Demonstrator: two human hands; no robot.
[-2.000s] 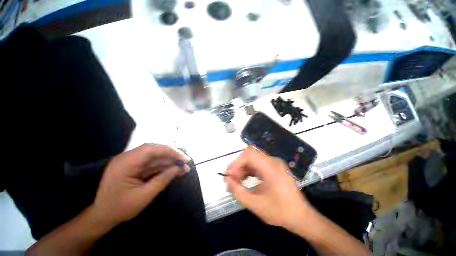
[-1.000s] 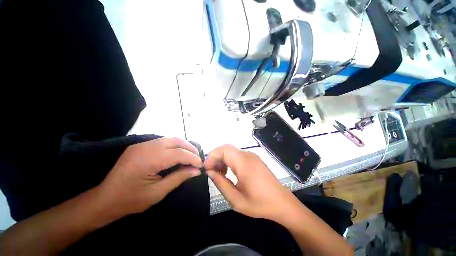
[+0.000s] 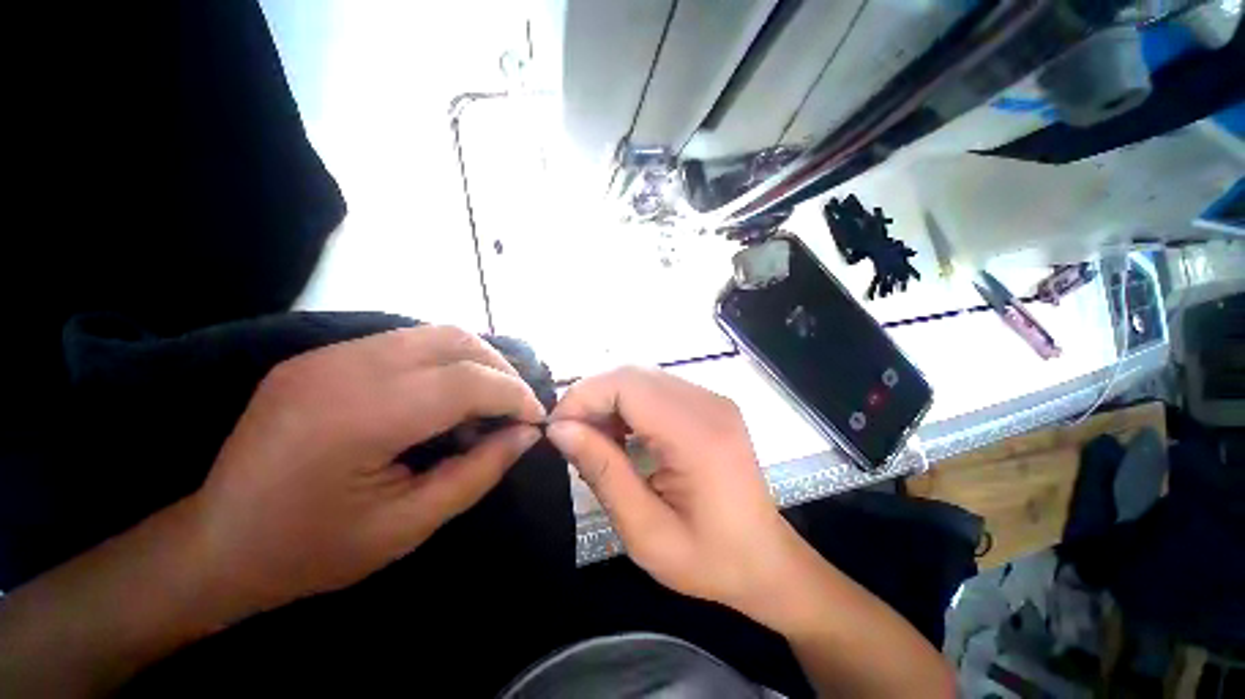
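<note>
A large black garment (image 3: 150, 178) covers the left of the table and the lap. My left hand (image 3: 369, 451) pinches its edge between thumb and fingers. My right hand (image 3: 669, 478) meets it fingertip to fingertip, pinching something tiny and dark at the garment edge; the fingers hide most of it, so I cannot tell its shape. Both hands are left of the phone, in front of the needle area (image 3: 655, 191). A small heap of black loops (image 3: 871, 246) lies beyond the phone.
A smartphone (image 3: 826, 348) lies on the white table, with a small pale block at its top end. Pink-handled snips (image 3: 1017, 314) lie to its right. The machine head (image 3: 765, 82) hangs above. A ruler strip (image 3: 819, 481) runs along the front edge, with a wooden bench (image 3: 1051, 478) beyond.
My right hand, earlier apart from the left with a small dark piece, has come against the left fingertips and stays there. The view has moved closer to the machine.
</note>
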